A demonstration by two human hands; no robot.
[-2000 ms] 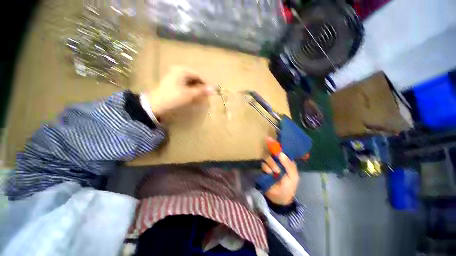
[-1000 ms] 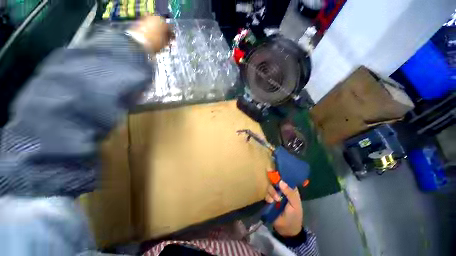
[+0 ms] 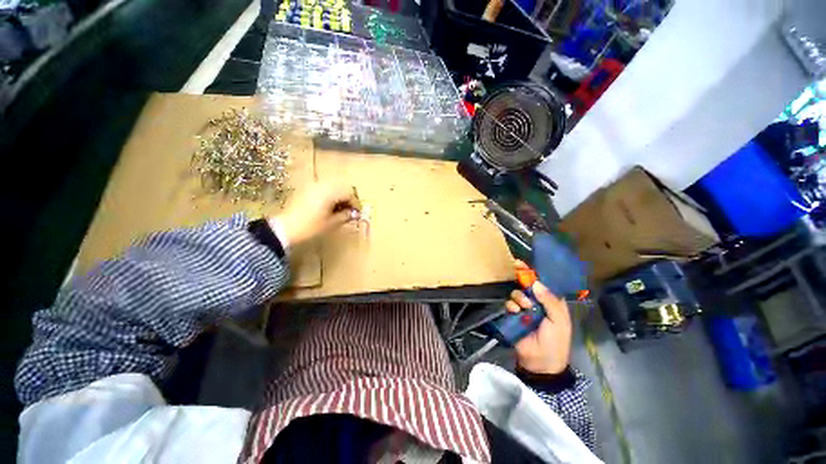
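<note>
My left hand (image 3: 319, 214) is over the middle of the cardboard work sheet (image 3: 417, 245), fingertips closed on a small thin terminal (image 3: 360, 214); its outline is blurred. My right hand (image 3: 545, 331) is at the front right edge of the bench, wrapped round the grip of the dark blue soldering gun (image 3: 559, 263), with fingers by the orange trigger (image 3: 526, 277). The gun's barrel and thin feed tube point up and left over the sheet's right edge, apart from the terminal. A tangled pile of loose terminals (image 3: 241, 156) lies on the cardboard at the left.
Clear plastic trays (image 3: 362, 91) stand beyond the cardboard. A round black fan (image 3: 518, 128) stands at the back right corner. A cardboard box (image 3: 629, 222), a dark box with a gold-silver wire reel (image 3: 668, 315) and blue bins (image 3: 735, 340) are at the right.
My left hand has come back from above the clear trays to the cardboard and now pinches a terminal. My right hand still holds the gun. The camera view has shifted.
</note>
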